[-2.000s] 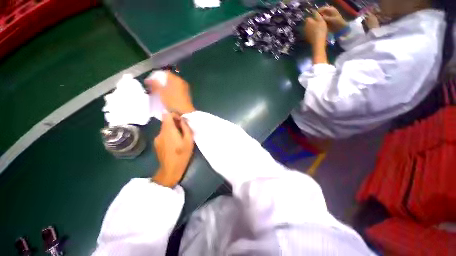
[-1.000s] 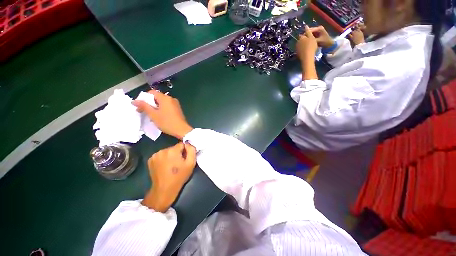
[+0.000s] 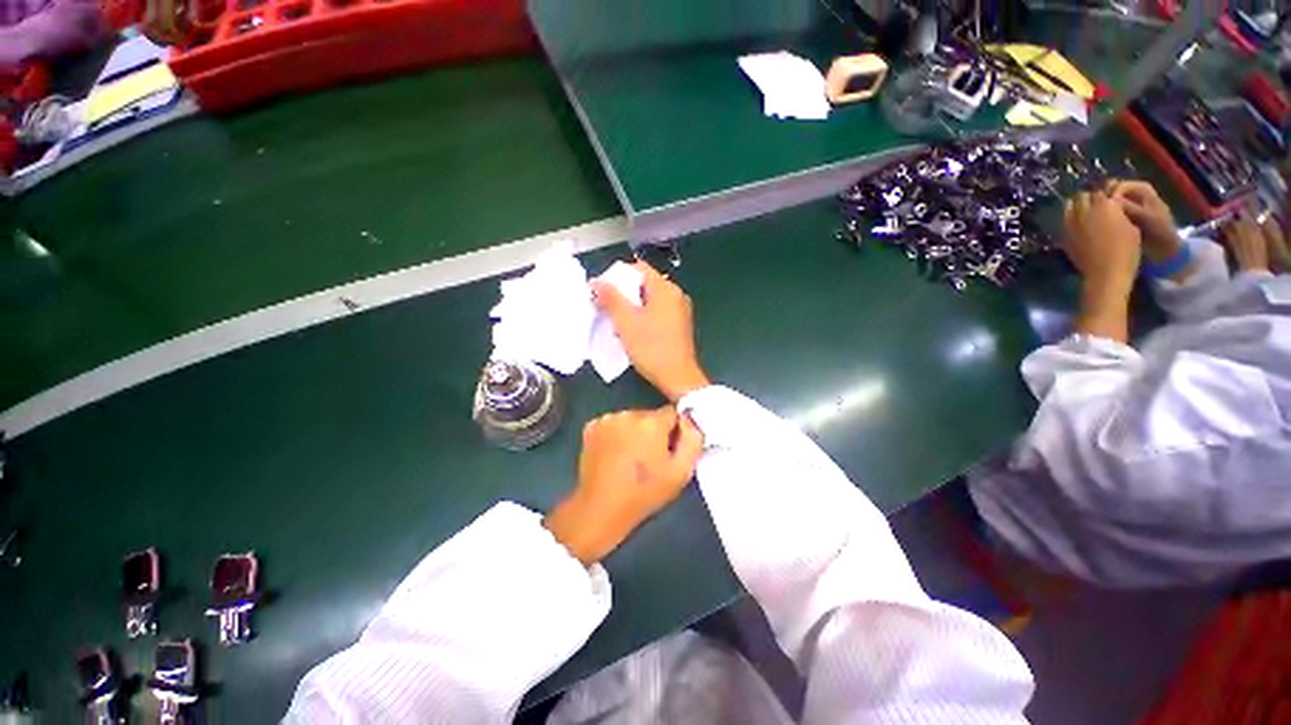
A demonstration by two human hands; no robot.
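My right hand (image 3: 660, 337) pinches a white wipe (image 3: 613, 329) beside a crumpled stack of spare wipes (image 3: 541, 315). My left hand (image 3: 623, 475) is curled, back upward, against my right wrist; its fingertips are hidden, and a small dark patch shows at its finger edge. A squat clear dispenser bottle (image 3: 518, 407) with a metallic top stands just below the stack. At lower left, several small smartwatch units with metal clips stand spaced apart, one at the back (image 3: 234, 581).
A dark heap of clamped units (image 3: 963, 206) lies at right, beside a neighbouring worker's hands (image 3: 1107, 241). A pale rail (image 3: 326, 290) crosses behind the wipes. A raised green surface (image 3: 694, 128) holds white sheets (image 3: 786, 85). A red tray (image 3: 354, 50) lies at the back left.
The view has turned left, so the bench contents sit further right and more watch units show at lower left. My right hand still holds a wipe; my left hand stays by the right wrist.
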